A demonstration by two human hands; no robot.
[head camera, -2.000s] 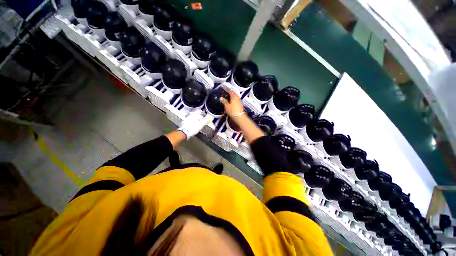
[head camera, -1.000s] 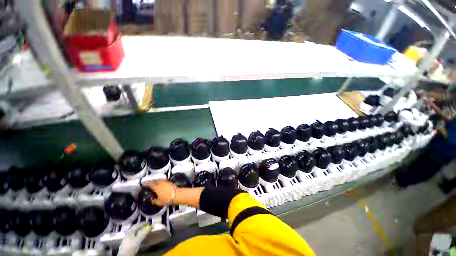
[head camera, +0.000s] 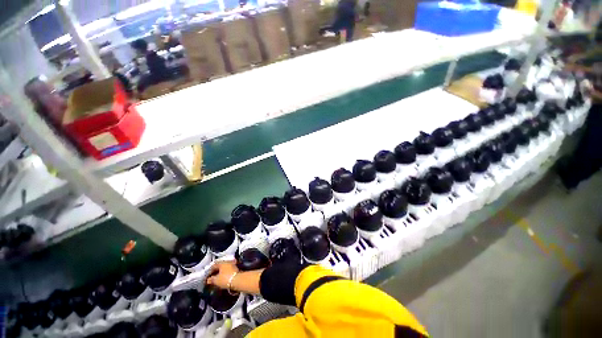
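Note:
Glossy black camera heads on white bases stand in two long rows in white racks. My bare right hand, with a thin bracelet at the wrist, is at the back upper edge of one camera head in the front row. Its fingers are bent against the head, and their tips are partly hidden. Only a small pale tip of my gloved left hand shows at the bottom edge, just in front of that camera; the rest is cut off. Another camera head stands directly to the left.
A white board lies on the green surface behind the rows. A metal post rises behind them. The raised shelf bears a red box and a blue crate. An orange-red tag lies left. A person stands far back.
The view has swung from mostly down to forward along the rows. My right hand has shifted to the head's back edge. My left hand has nearly left the picture.

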